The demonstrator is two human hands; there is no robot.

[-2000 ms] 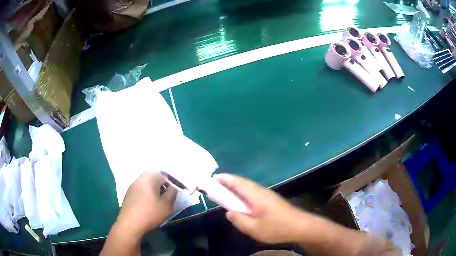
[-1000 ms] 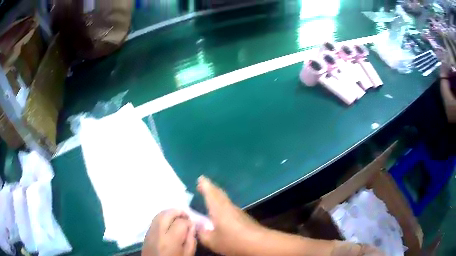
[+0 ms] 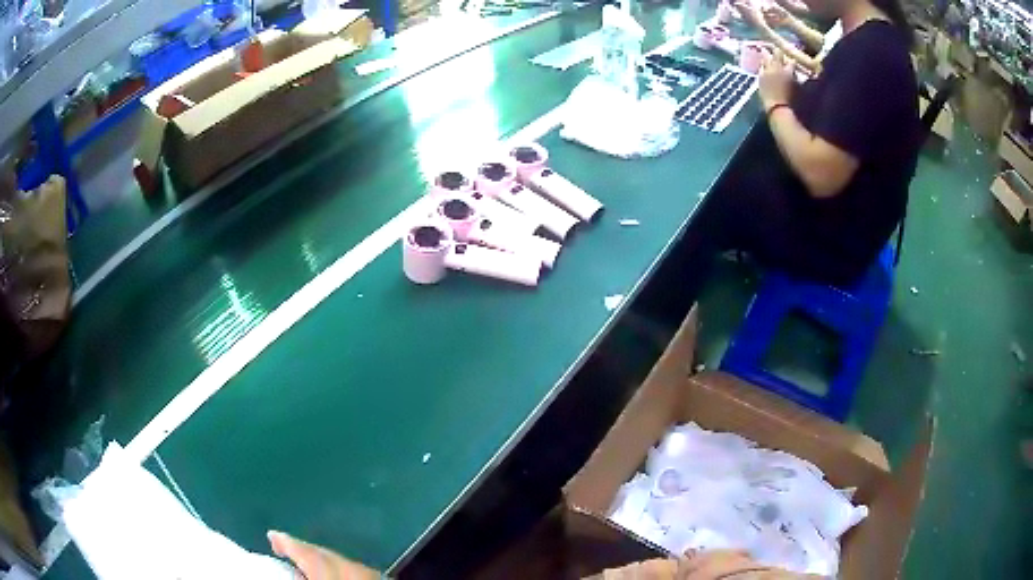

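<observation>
Several pale pink handheld fans (image 3: 498,263) lie side by side on the green bench, round heads to the left and handles to the right. A stack of white protective bags (image 3: 147,521) is cut off at the lower left. Part of my right hand (image 3: 323,560) shows at the bottom edge beside the bags' white edge. Its grip is below the picture, so I cannot tell what it holds. A piece of skin, likely my right forearm, also shows at the bottom edge before the carton. My left hand is not in view.
An open carton (image 3: 884,459) of crumpled white bags stands below the bench edge. A blue stool (image 3: 844,380) with a seated person (image 3: 855,136) is at the right. Clear bags (image 3: 617,119) and a dark striped tray (image 3: 719,97) lie farther along. Another carton (image 3: 244,113) is across the bench.
The view has swung right, so the fans and bag stack appear farther left. My hands have dropped towards or past the bottom edge. The seated person and stool now show more fully.
</observation>
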